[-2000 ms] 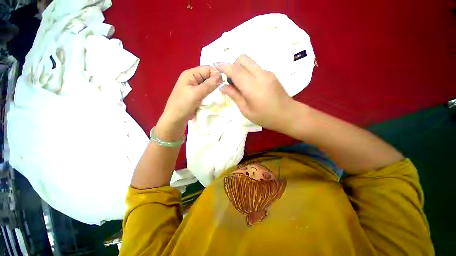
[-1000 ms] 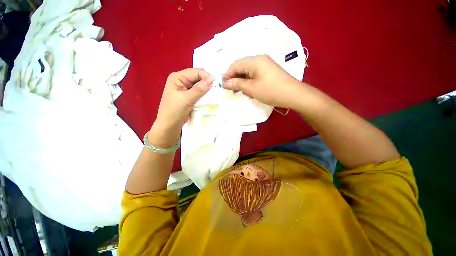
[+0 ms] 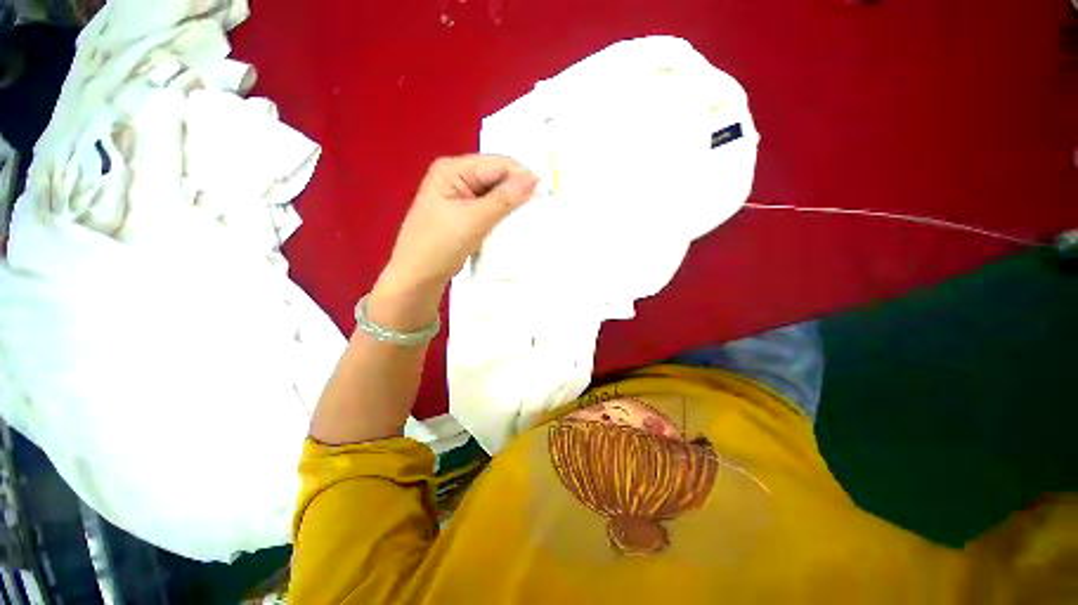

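A white garment (image 3: 627, 154) lies on the red cloth in front of me, with a small dark label (image 3: 726, 135) near its right end. My left hand (image 3: 479, 195) pinches the garment between thumb and fingertips at its left edge. A thin white thread (image 3: 875, 214) runs from the garment's right side, nearly straight, to the right edge of the picture. My right hand is out of the picture; only part of the yellow sleeve shows at the lower right. No needle can be made out.
A large heap of white garments (image 3: 177, 355) lies at the left, with a small dark label showing. The red cloth (image 3: 898, 95) covers the table, and its near edge slants up to the right over a dark green area (image 3: 946, 390). A loose thread lies on my yellow top (image 3: 508, 544).
My right hand has left the garment and gone out of the picture to the right. The thread now stretches out to the right. My left hand still holds the cloth in about the same place.
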